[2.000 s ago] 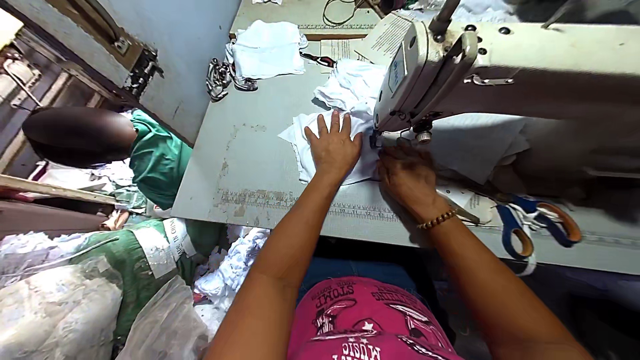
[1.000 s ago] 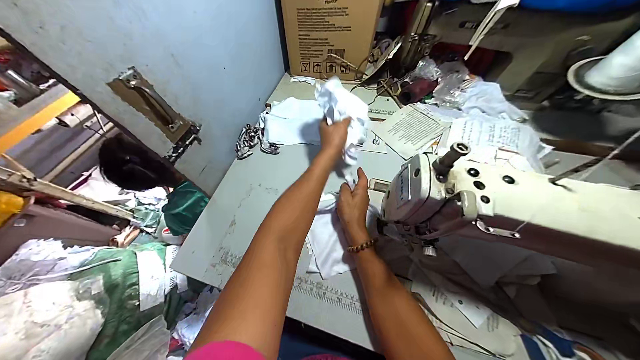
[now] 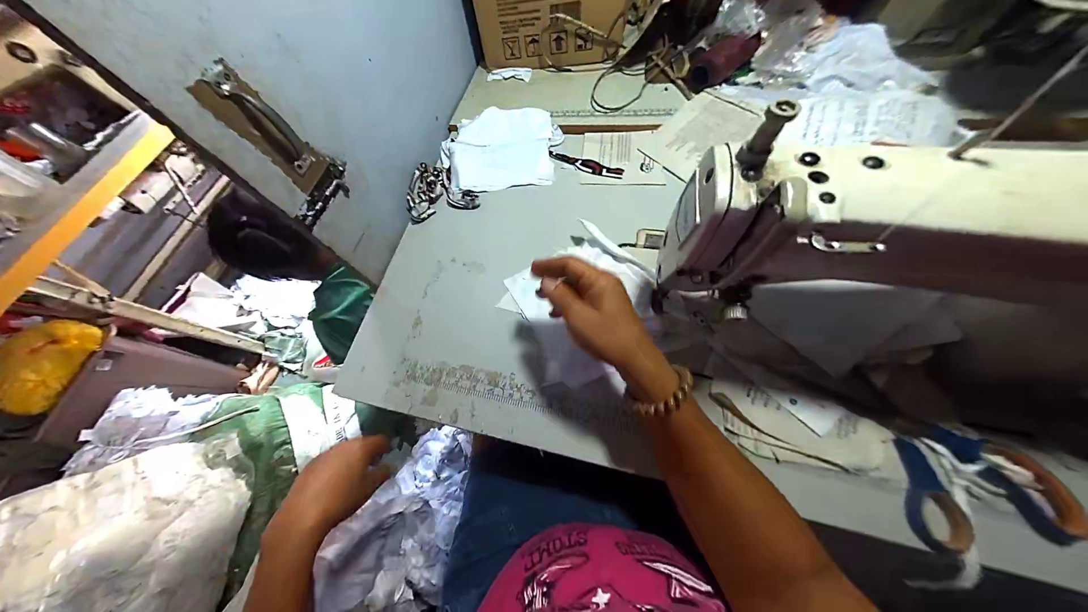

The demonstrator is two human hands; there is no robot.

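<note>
My right hand [image 3: 595,310], with a beaded bracelet at its wrist, hovers over or rests on white fabric pieces [image 3: 574,348] beside the needle end of an industrial sewing machine [image 3: 892,221]. Its fingers are partly curled, with nothing plainly gripped. My left hand [image 3: 344,480] is off the table's front left edge, above a heap of white fabric scraps [image 3: 438,467]; it is slightly blurred and no held thing shows. A folded white cloth stack [image 3: 501,151] lies at the back of the table, next to a metal clip-like object [image 3: 429,189].
Blue-and-orange-handled scissors [image 3: 931,501] lie at the right front. Printed papers [image 3: 705,127] and a cardboard box [image 3: 552,34] are at the back. A wall panel with a metal handle [image 3: 263,127] borders the table's left. Filled sacks [image 3: 110,527] stand at left; beyond them is a person in green [image 3: 340,310].
A second ago my left hand held white cloth up near the back stack; now it is low, left of the table. My right hand remains by the fabric near the machine.
</note>
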